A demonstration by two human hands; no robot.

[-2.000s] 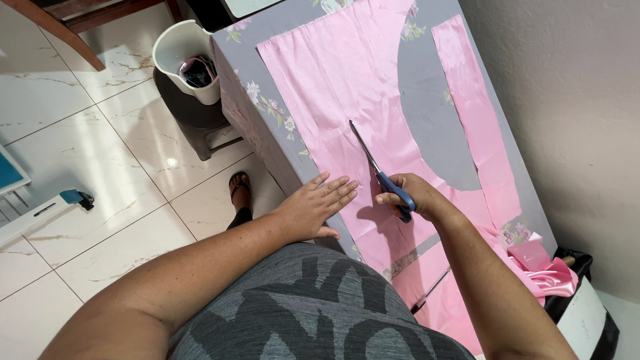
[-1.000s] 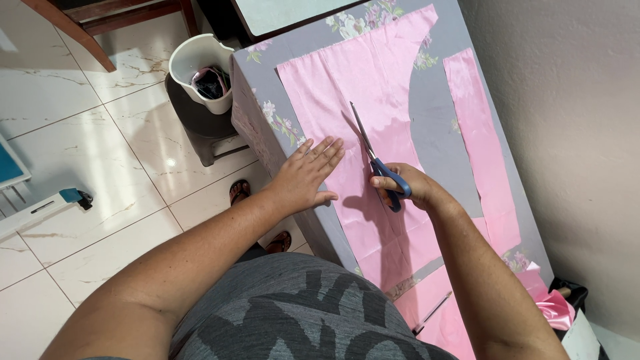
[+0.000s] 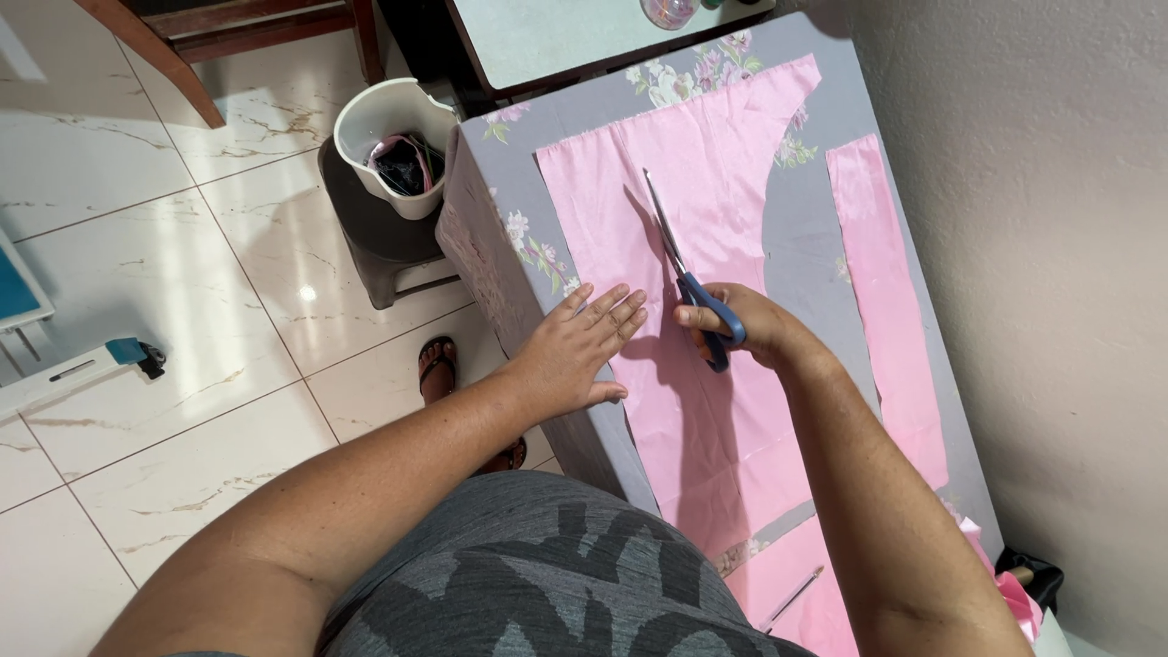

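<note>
A large piece of pink satin fabric (image 3: 693, 210) lies on a table with a grey floral tablecloth (image 3: 803, 219). My left hand (image 3: 589, 351) rests flat with spread fingers on its left edge, holding nothing. In my right hand (image 3: 730, 324) is a pair of scissors with blue handles (image 3: 716, 319), the blades pointing up the view above the fabric and seemingly closed. To the right lies a long pink fabric strip (image 3: 890, 301). Nearer my body, another pink piece (image 3: 794, 593) carries a pen (image 3: 794, 598); my right arm and shirt partly hide it.
A white bucket (image 3: 347, 137) with dark contents stands on a dark stool (image 3: 365, 246) left of the table. Beyond are a light tabletop (image 3: 566, 41) with a jar and a wooden chair (image 3: 265, 41). A wall (image 3: 1031, 182) runs along the right. Bunched pink cloth (image 3: 1013, 593) lies at lower right.
The view has shifted somewhat. My left hand rests farther up along the fabric's left edge than two seconds ago. The scissors stay in my right hand above the cloth.
</note>
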